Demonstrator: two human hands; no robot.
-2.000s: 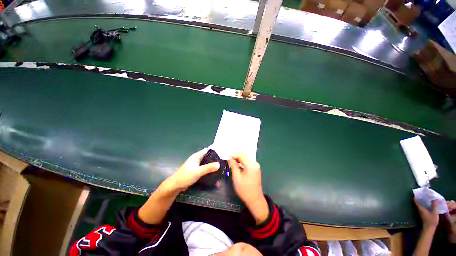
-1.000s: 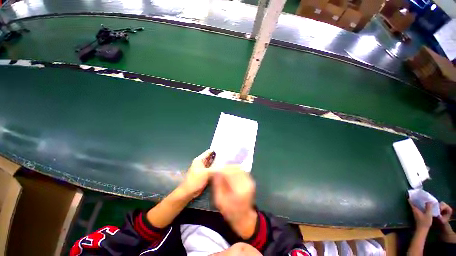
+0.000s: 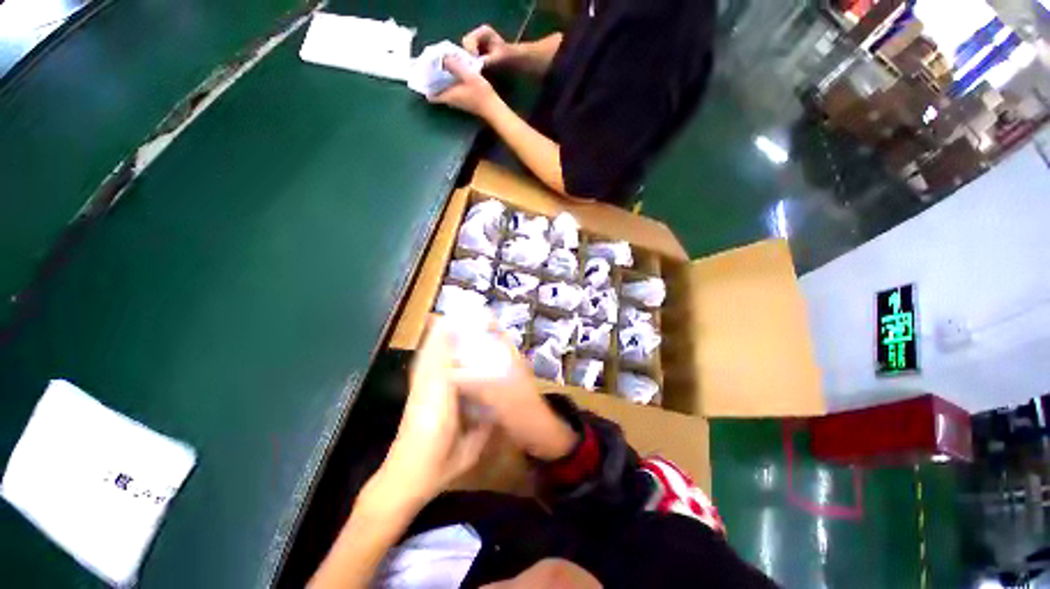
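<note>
My left hand [image 3: 424, 405] and my right hand [image 3: 507, 397] are together beside the near-left corner of the open carton [image 3: 748, 328]. Both hold a white wrapped bundle [image 3: 472, 345], which is blurred; its contents are hidden. The carton has brown dividers, and many cells hold white crumpled bundles [image 3: 561, 296] with dark parts showing through some. The white label sheet [image 3: 98, 477] lies flat on the green bench [image 3: 253, 253] at the lower left, with small dark marks near one edge.
A neighbour in a dark top [image 3: 628, 92] holds a white wrap [image 3: 438, 69] beside a second white stack [image 3: 357, 44] at the bench's far end. A carton flap sticks out right. A red box [image 3: 887, 429] stands on the floor farther right.
The view has swung right, bringing the filled carton into full view. My hands have left the label sheet and are at the carton with a white bundle; the black adapter no longer shows.
</note>
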